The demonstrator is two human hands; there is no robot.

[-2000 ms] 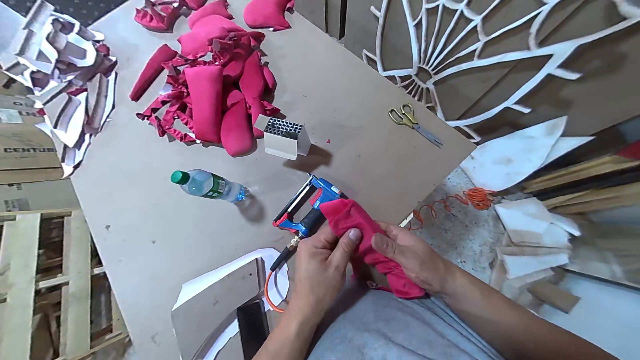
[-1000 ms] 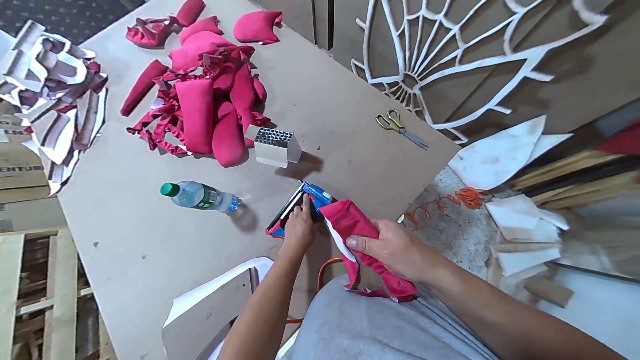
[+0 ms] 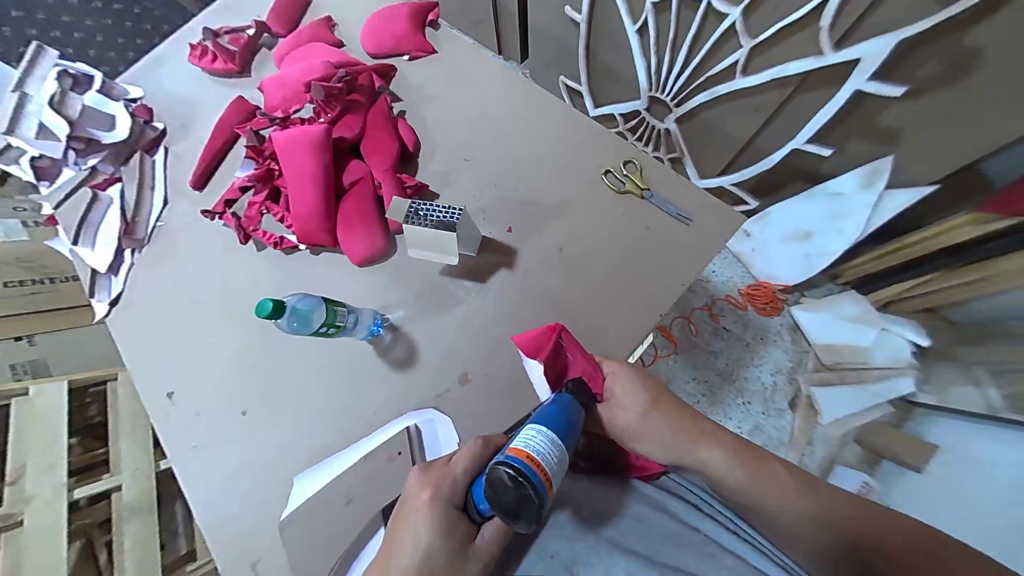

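Observation:
My left hand (image 3: pixel 448 500) grips a blue pneumatic staple gun (image 3: pixel 532 456) with a black end cap and a printed label. Its nose meets a red fabric-covered piece (image 3: pixel 564 356), white along one edge. My right hand (image 3: pixel 640 408) holds that piece from the right side, over my lap. Part of the piece is hidden behind the tool and my fingers. On the table, a clear plastic bottle with a green cap (image 3: pixel 324 316) lies on its side. An opened white box of staples (image 3: pixel 436 228) stands beyond it, beside a heap of red fabric-covered pieces (image 3: pixel 308 180).
Scissors with yellow handles (image 3: pixel 648 192) lie near the right table edge (image 3: pixel 724 240). A coiled orange air hose (image 3: pixel 760 298) hangs beyond it. White cut-outs (image 3: pixel 84 160) are piled at the left; a curved white-edged panel (image 3: pixel 360 480) lies near my left hand. A wooden pallet (image 3: pixel 48 480) is at lower left.
Two seconds ago the staple gun lay on the table and both hands held the red piece. My left hand took hold of the gun and has brought it against the piece.

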